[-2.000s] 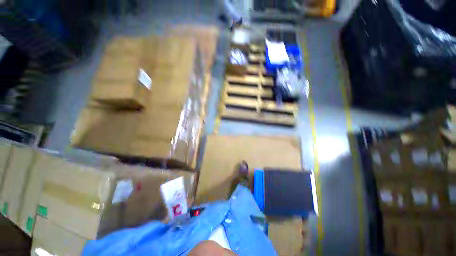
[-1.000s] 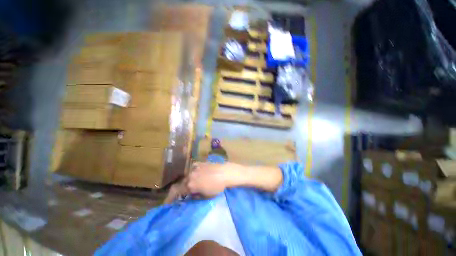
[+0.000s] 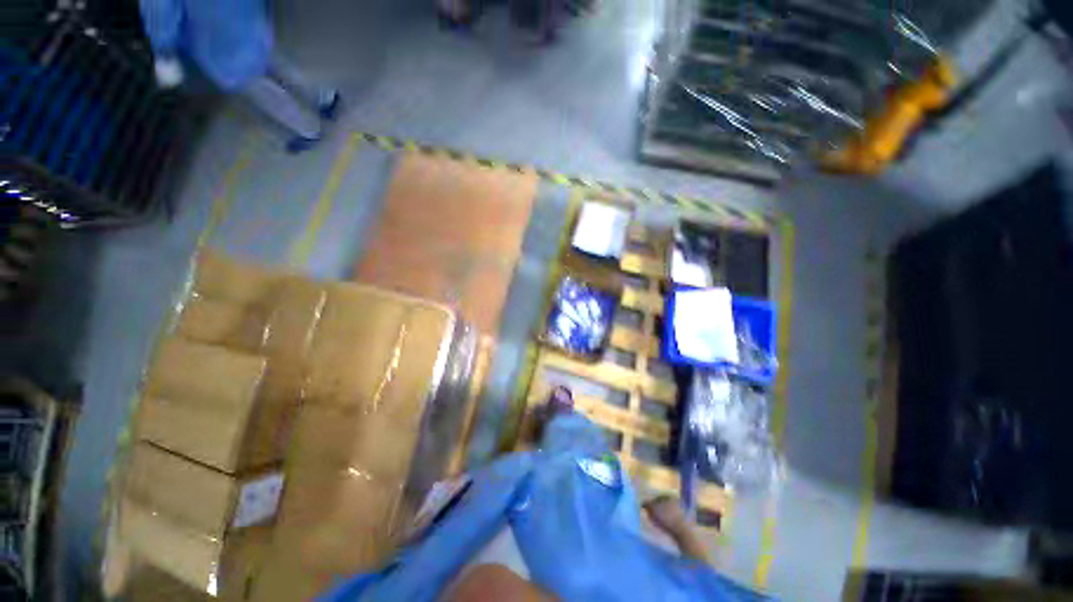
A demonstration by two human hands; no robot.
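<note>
My right hand [image 3: 673,517] is small and blurred beside the blue smock, over the pallet's near end; its fingers cannot be told and no held thing shows. My left hand cannot be made out. In front lies a wooden pallet [image 3: 630,414]. On its right side are an open blue bin [image 3: 755,365] with white paper on it, clear bagged items [image 3: 727,429] and black trays [image 3: 744,261]. On its left side are a carton with a blue-and-white bag [image 3: 579,315] and a white sheet [image 3: 601,229].
Film-wrapped cartons [image 3: 353,406] stand close on the left, with a brown board [image 3: 453,229] behind. A person [image 3: 230,47] in blue is at the upper left near a rack [image 3: 71,129]. A film-wrapped load [image 3: 753,94], an orange object [image 3: 894,124] and a dark load [image 3: 982,353] are ahead and right.
The view has moved forward, so the pallet and bin are nearer. My hands, seen together at the waist a second ago, have parted; the right is now lower at the side.
</note>
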